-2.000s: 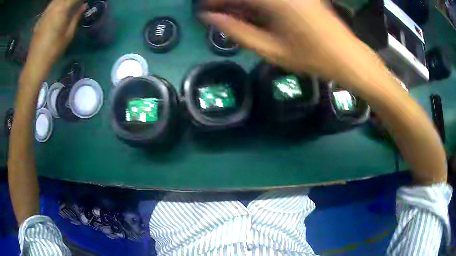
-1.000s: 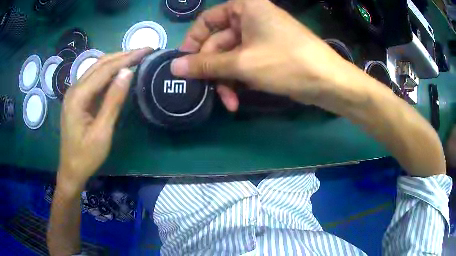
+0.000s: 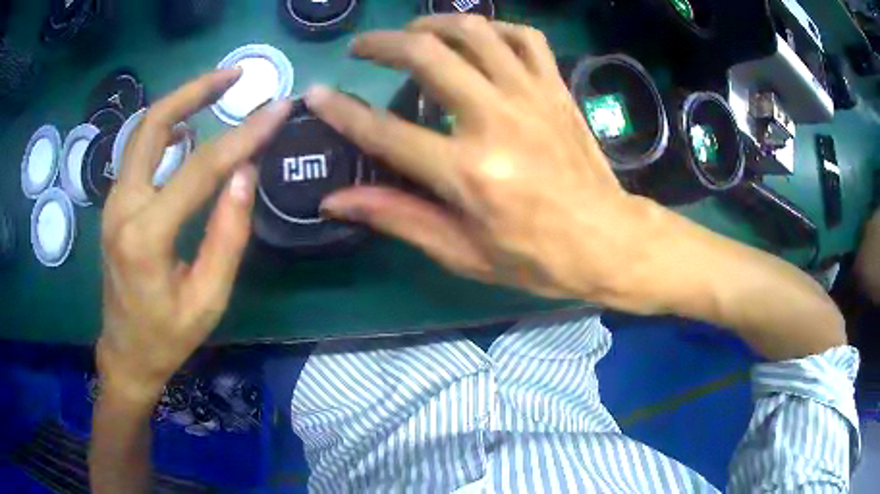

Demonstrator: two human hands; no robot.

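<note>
A black housing (image 3: 318, 234) stands in front of me with a logo cap (image 3: 307, 198) on its top, white logo facing up. The cap looks seated inside the rim; whether it is flush cannot be told. My left hand (image 3: 169, 241) has its index finger and thumb at the housing's upper left edge. My right hand (image 3: 502, 169) spans its right side, index fingertip at the upper edge and thumb over the lower right of the cap. Two open housings (image 3: 618, 159) show green circuit boards (image 3: 606, 116) at right. Another is mostly hidden behind my right hand.
Several white-rimmed discs (image 3: 52, 227) lie at left, some overlapping dark logo caps. One more white-rimmed disc (image 3: 255, 85) lies behind the housing. More logo caps (image 3: 321, 8) are at the rear. The screw feeder (image 3: 772, 135) and a dark slab (image 3: 828, 178) are at right.
The right hand came from the rear to the front housing, whose open top is now covered by a logo cap. Its pinch on the cap has since widened into a spread around the right side.
</note>
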